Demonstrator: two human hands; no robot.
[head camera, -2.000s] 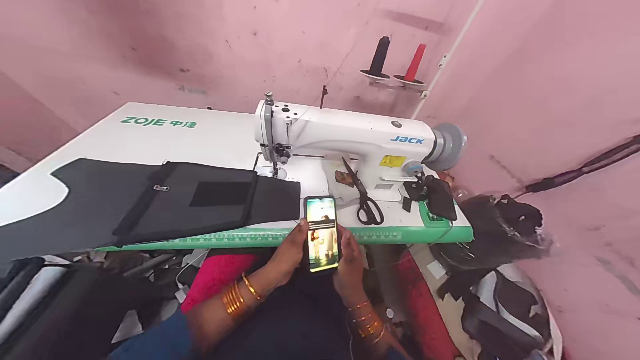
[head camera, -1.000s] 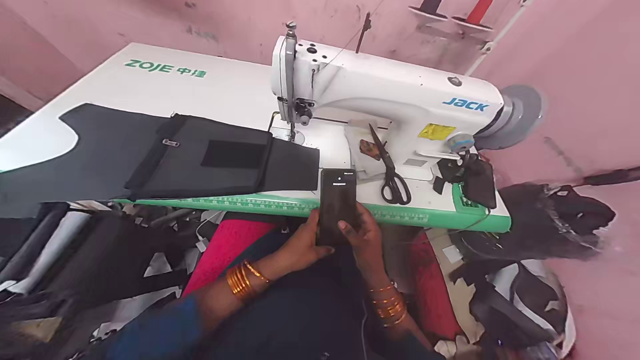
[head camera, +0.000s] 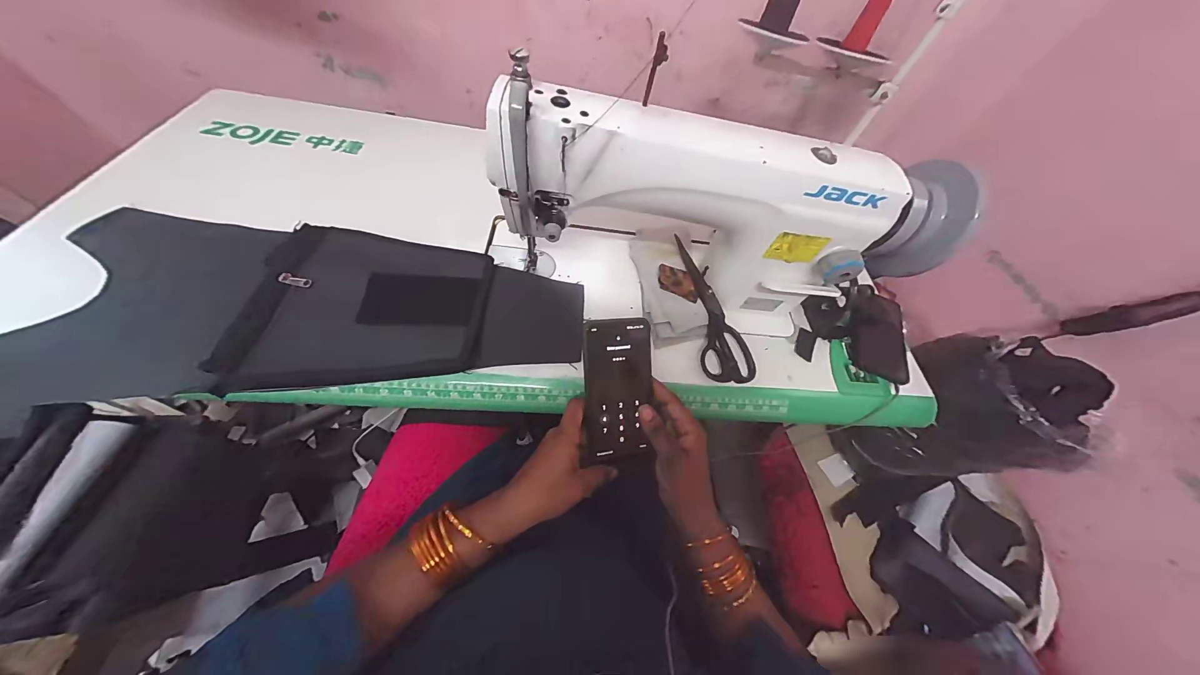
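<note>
My left hand (head camera: 560, 466) grips a dark smartphone (head camera: 618, 375) from its left and lower edge. My right hand (head camera: 682, 450) is at the phone's right edge, its thumb over the lit keypad on the screen. The phone is upright at the green front edge of a white sewing table (head camera: 422, 150). A black fabric piece (head camera: 412, 337) with a zipper pull and a darker rectangular patch lies flat left of the phone. Black-handled scissors (head camera: 720, 328) lie open to the right, partly on pale sheets (head camera: 664, 314). Behind stands a white Jack sewing machine (head camera: 712, 159).
Dark fabric is piled below the table at left (head camera: 178, 516), and more cloth pieces lie at lower right (head camera: 956, 544). A dark pouch-like item (head camera: 879, 333) rests at the table's right end. Thread cones (head camera: 780, 17) stand against the pink wall.
The phone's screen has gone from a bright picture to dark, and now shows a number keypad. My right thumb has moved over the screen. The view has shifted closer to the machine.
</note>
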